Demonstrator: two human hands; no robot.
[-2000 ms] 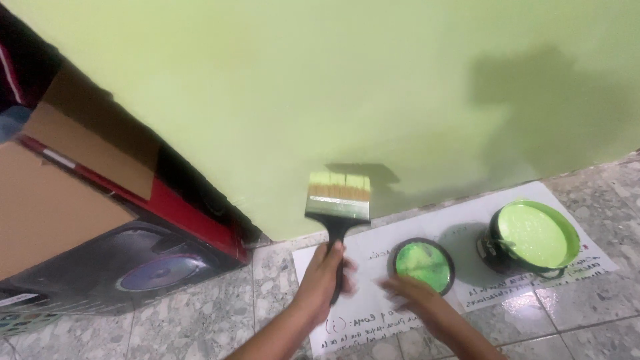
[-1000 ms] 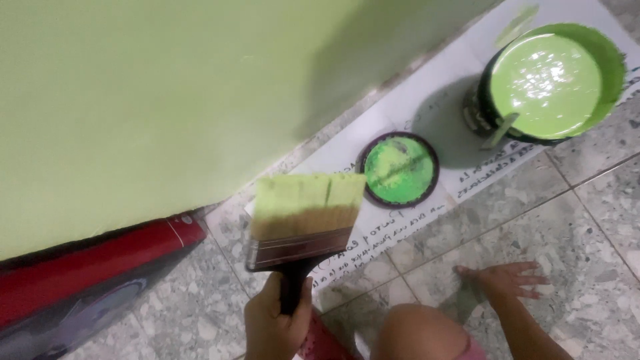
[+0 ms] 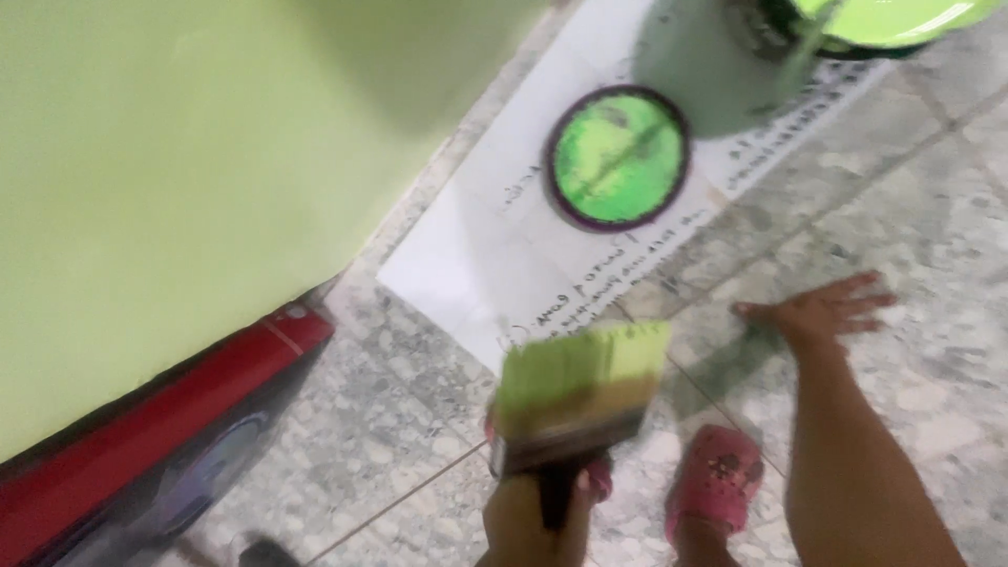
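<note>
My left hand (image 3: 539, 516) grips the black handle of a wide flat paintbrush (image 3: 583, 386), whose bristles are coated with light green paint. Above the tile floor at the right, my right hand (image 3: 827, 311) is spread, holding nothing. A round dark-rimmed lid (image 3: 618, 157) smeared with green paint lies on a long white paper sheet (image 3: 449, 276) bearing handwriting. At the top right stands a dark bucket of light green paint (image 3: 890, 20), partly out of view, with a paint-covered stick or drip at its near rim. The brush is blurred.
A light green wall (image 3: 181, 173) fills the upper left. Against its base stands a red and black box (image 3: 189, 409). Pink clogs (image 3: 715, 476) on my feet rest on the speckled tile floor (image 3: 874, 425), and a dark object shows at the bottom edge.
The brush, bristles against or close to the wall two seconds ago, is now away from it, over the floor. My right hand has moved from near the lid. The view has turned and shifted strongly.
</note>
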